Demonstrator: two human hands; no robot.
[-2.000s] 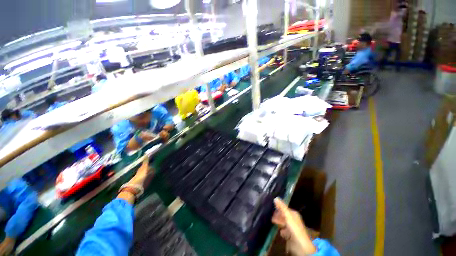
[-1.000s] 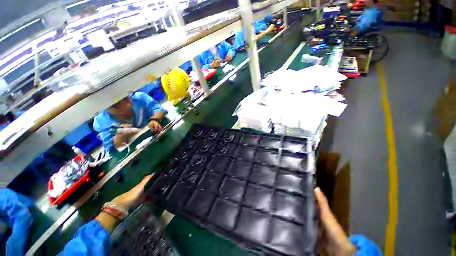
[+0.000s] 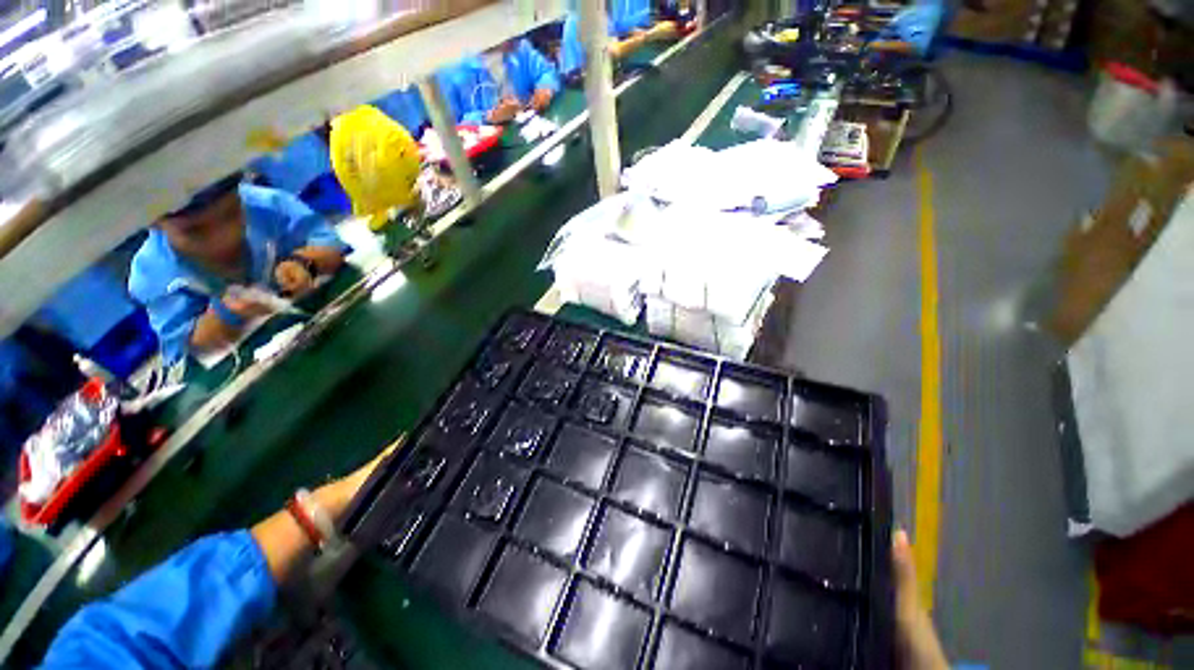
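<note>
A large black blister tray (image 3: 648, 504) with square pockets is held in front of me, over the green bench. Round dark parts show in several pockets at its left and upper left; the other pockets show bare shiny plastic. My left hand (image 3: 343, 504) holds the tray's left edge, its fingertips mostly hidden by the tray. My right hand (image 3: 913, 609) is at the tray's right edge, partly hidden and cut off by the lower border of the picture.
White packets (image 3: 694, 229) are piled behind the tray. A red basket (image 3: 63, 452) and a yellow object (image 3: 376, 160) stand across the line, near a metal rail (image 3: 269, 351). A person in a blue smock (image 3: 223, 249) works opposite. A pale post (image 3: 598, 98) rises beyond the bench.
Both hands, apart at the tray stack's sides at first, have taken hold of the black tray and brought it nearer. The view has turned, so the background has shifted left.
</note>
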